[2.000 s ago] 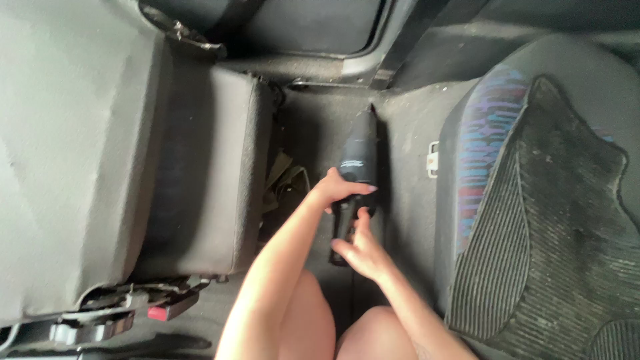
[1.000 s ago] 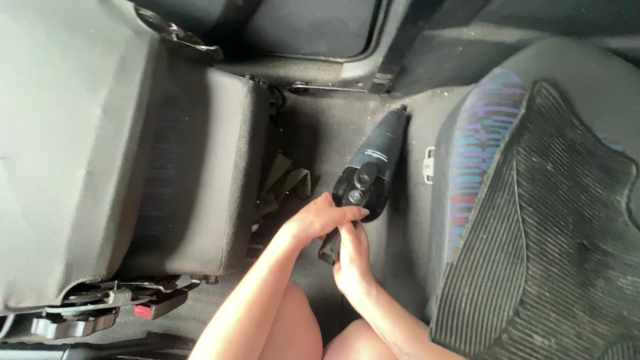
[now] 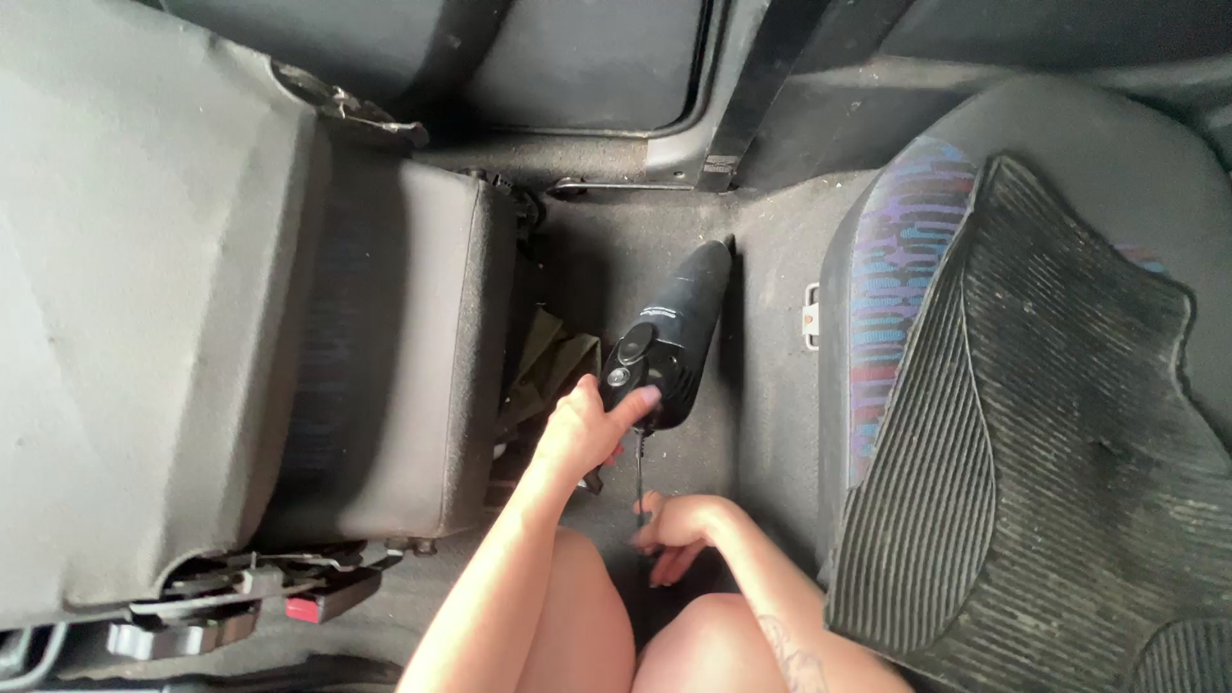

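Observation:
A black handheld vacuum cleaner lies slanted over the grey carpeted car floor, its narrow nozzle toward the door sill. My left hand is closed around its handle, thumb across the rear of the body. From the rear of the vacuum a thin black cord runs down toward me. My right hand is below the vacuum with its fingers at this cord, the thumb side touching or very near it; whether it grips the cord is blurred.
At left stands a grey car seat with a red seat-belt buckle and an olive strap beside it. A ribbed black rubber mat lies on the patterned seat at right. A metal anchor loop sits on the seat base.
My right hand has left the vacuum's rear and moved down toward me, to the cord. My left hand stays on the handle. Since the first frame, the vacuum has tilted, its nozzle swinging right.

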